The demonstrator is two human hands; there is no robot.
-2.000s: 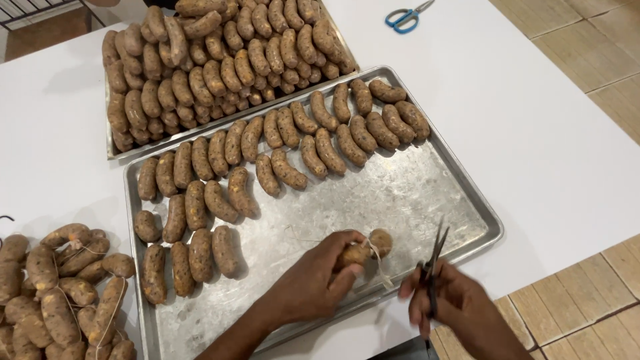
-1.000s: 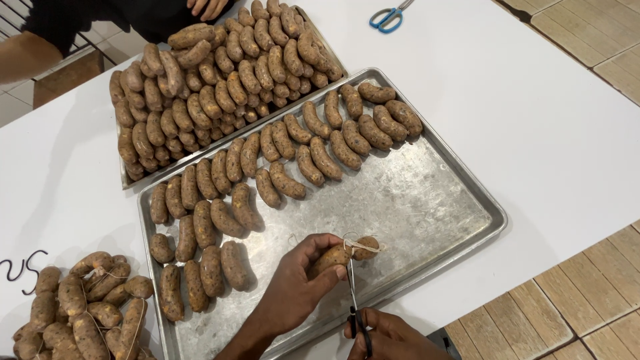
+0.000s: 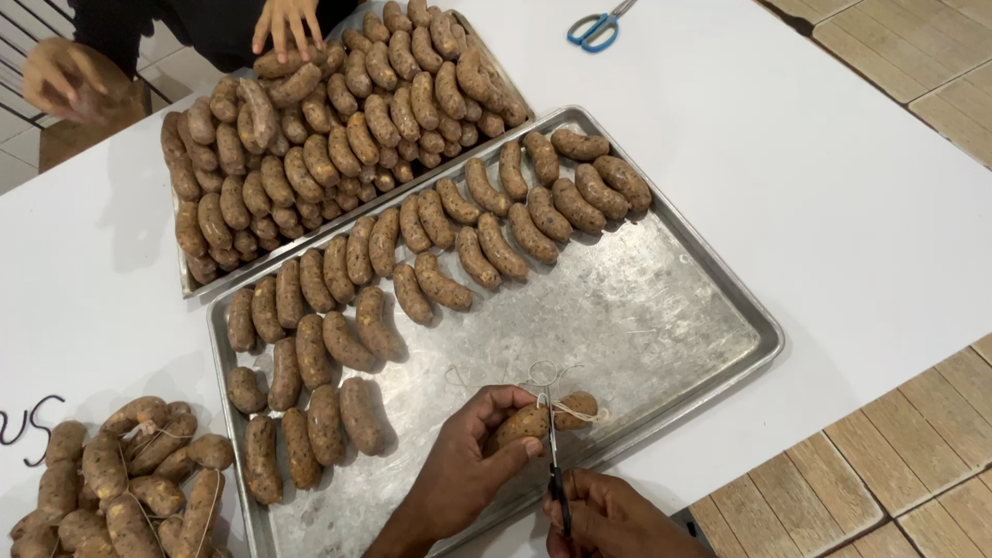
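Note:
Over the near part of a metal sheet tray (image 3: 659, 310), my left hand (image 3: 473, 465) grips a sausage (image 3: 521, 426) between thumb and fingers. A second, short sausage (image 3: 577, 409) lies against it, with pale string at the joint. My right hand (image 3: 604, 515) holds black-handled scissors (image 3: 554, 457), whose blades point up the view and cross the string between the two sausages. Whether the blades are apart cannot be told. Loose thin string (image 3: 542, 373) lies on the tray just beyond. Rows of separate sausages (image 3: 372, 325) fill the tray's far and left parts.
A second tray (image 3: 190, 283), piled with sausages, stands behind. Linked sausages (image 3: 108, 480) with string lie at the lower left, beside black metal hooks (image 3: 35, 430). Blue-handled scissors (image 3: 595, 32) lie at the back. Another person's hands (image 3: 288, 27) are at the far left, one on the piled sausages.
The scissors in my right hand have moved from beside the held sausages onto the string between them. The other person's hands have come into view at the far tray.

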